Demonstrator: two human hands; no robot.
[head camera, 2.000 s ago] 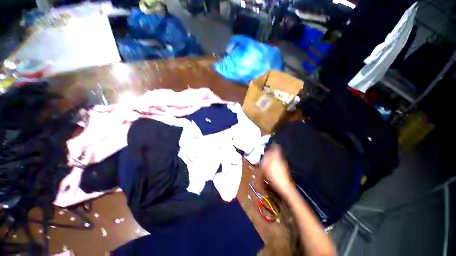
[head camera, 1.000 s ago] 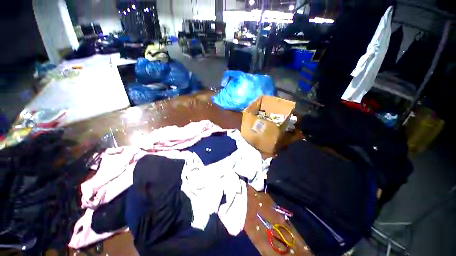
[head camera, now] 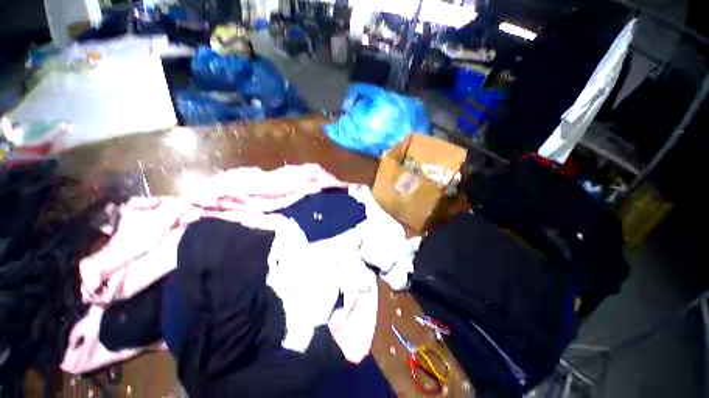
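Neither of my hands is in view. A loose heap lies on the brown table, with black trousers (head camera: 225, 288) in front, a navy garment (head camera: 323, 214) on top at the back, white garments (head camera: 311, 272) in the middle and pale pink garments (head camera: 140, 241) at the back and left. Scissors (head camera: 420, 362) with red and yellow handles lie right of the heap, blades pointing up-left. Small red snips (head camera: 433, 323) lie just above them, beside the dark garment stack (head camera: 490, 288) at the right.
An open cardboard box (head camera: 416, 186) with small items stands behind the dark stack. A shiny blue plastic bag (head camera: 377, 118) is behind it. Black tangled items (head camera: 35, 256) lie at the left. A white-topped table (head camera: 101, 97) and metal tubes (head camera: 579, 365) are also in view.
Two seconds ago a hand was reaching over the right side near the scissors; it is out of view now. The camera view has shifted up, then partly back down.
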